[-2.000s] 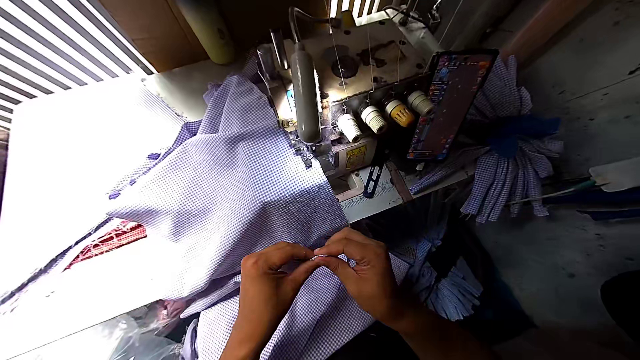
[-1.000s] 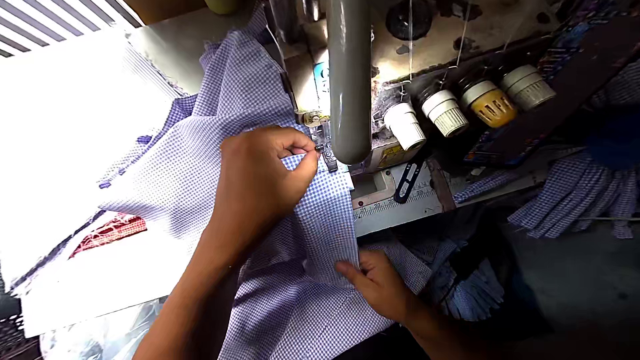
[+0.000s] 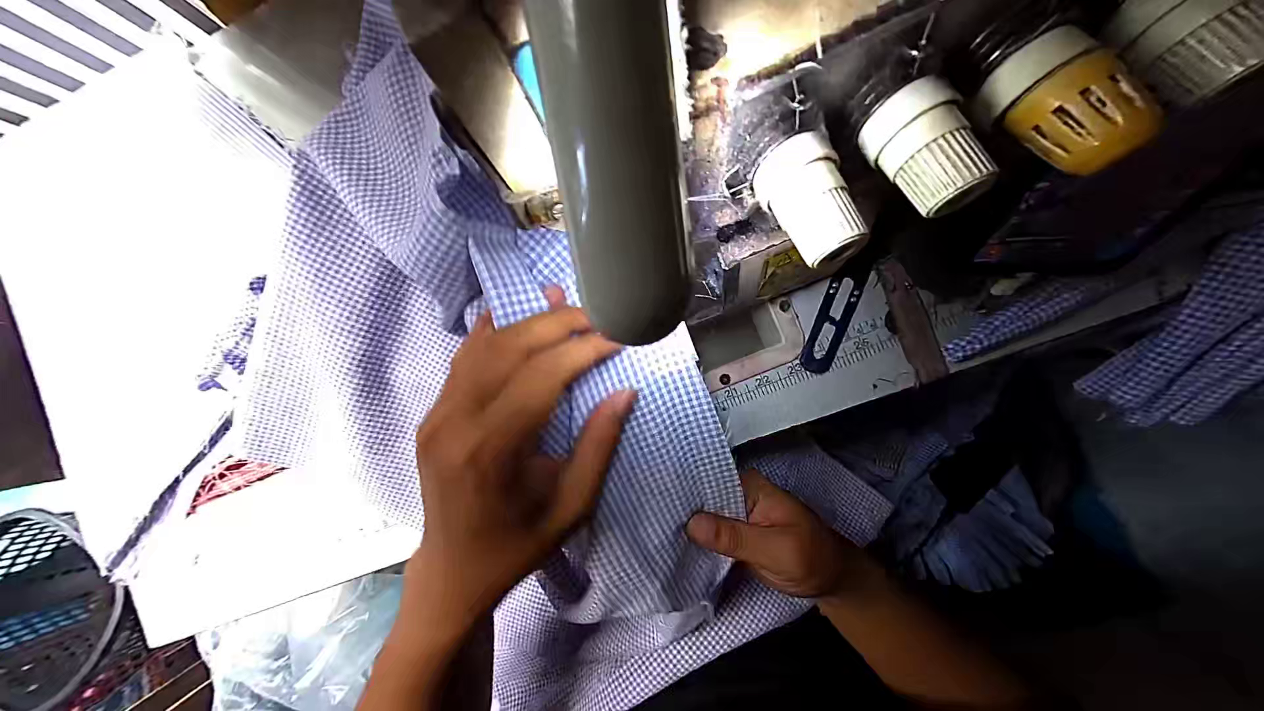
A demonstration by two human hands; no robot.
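Observation:
Purple-and-white gingham cloth spreads over the white table and hangs over its front edge. My left hand lies on a lighter blue gingham piece, fingers spread and bent, fingertips close to the rounded grey lamp or guard arm of the sewing machine. That arm hides the needle area. Lower right, my right hand pinches the edge of the blue piece, thumb on top and fingers beneath. The sewing machine stands just beyond both hands.
White tension knobs and a yellow one line the machine front. A slotted dark metal piece lies over the ruler scale. More gingham strips hang at right. A plastic bag and a mesh basket are lower left.
Two seconds ago my hands pinched the cloth together near the table's front edge. My left hand has since left its pinch beside the machine and lies spread on the blue piece. The view has moved closer.

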